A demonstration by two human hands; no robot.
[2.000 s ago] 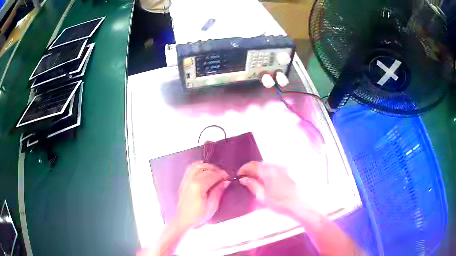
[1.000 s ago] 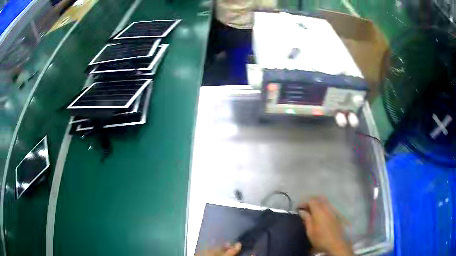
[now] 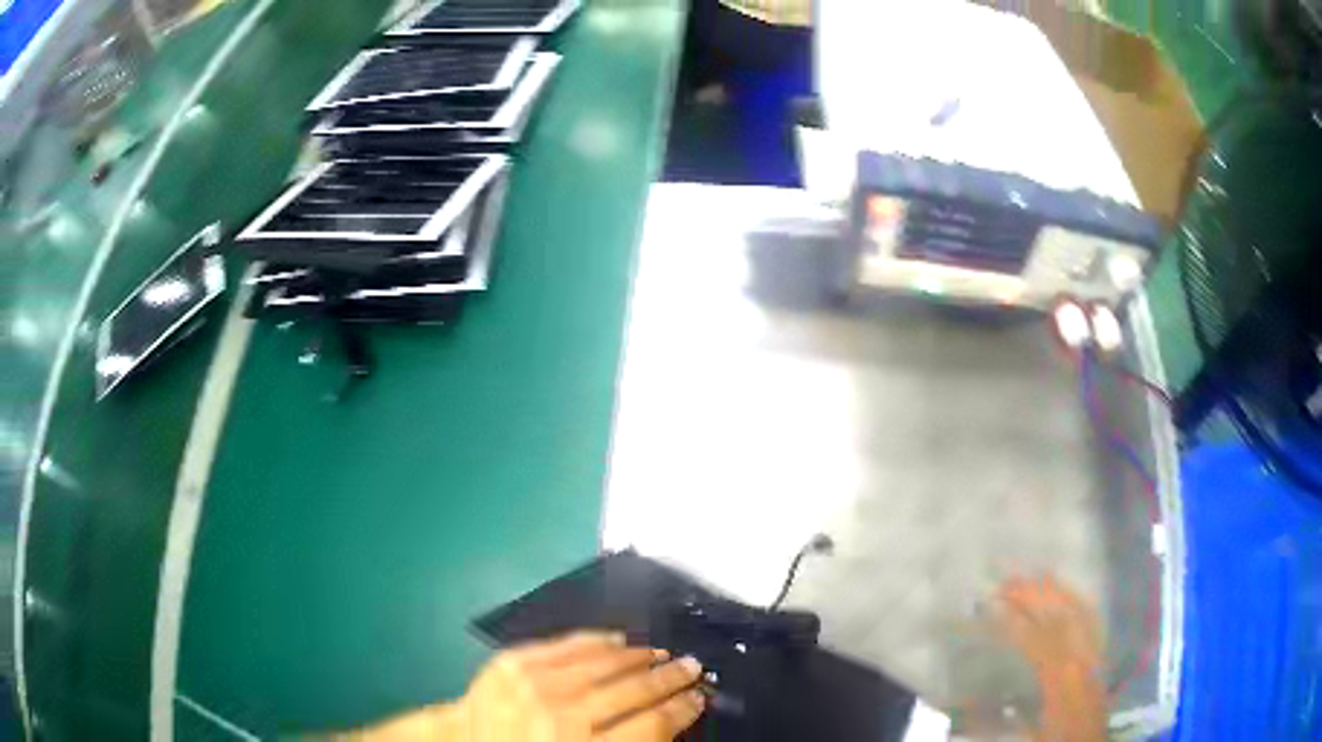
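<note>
A black solar panel [image 3: 848, 696], back up, lies across the near left edge of the light box [image 3: 942, 449], cut off by the bottom of the picture. A dark flat part [image 3: 580, 597] juts over the green belt; I cannot tell if it is the same panel. My left hand [image 3: 595, 690] holds the panel at its cable bundle, fingers bent over it. A thin black cord [image 3: 793, 574] sticks up from the bundle. My right hand [image 3: 1051, 638] is blurred over the right of the box, away from the panel; I cannot tell if it holds anything.
The bench meter [image 3: 1000, 247] stands at the box's far end, with red and blue leads [image 3: 1124, 435] down the right side. Stacked panels [image 3: 384, 196] and a single panel [image 3: 160, 307] lie on the green belt [image 3: 392, 493]. A blue basket [image 3: 1254, 594] and fan [image 3: 1261, 290] are right.
The light box has gone from pink glare to grey. The view has turned left. My right hand has come away from the panel, which now reaches over the box's left edge.
</note>
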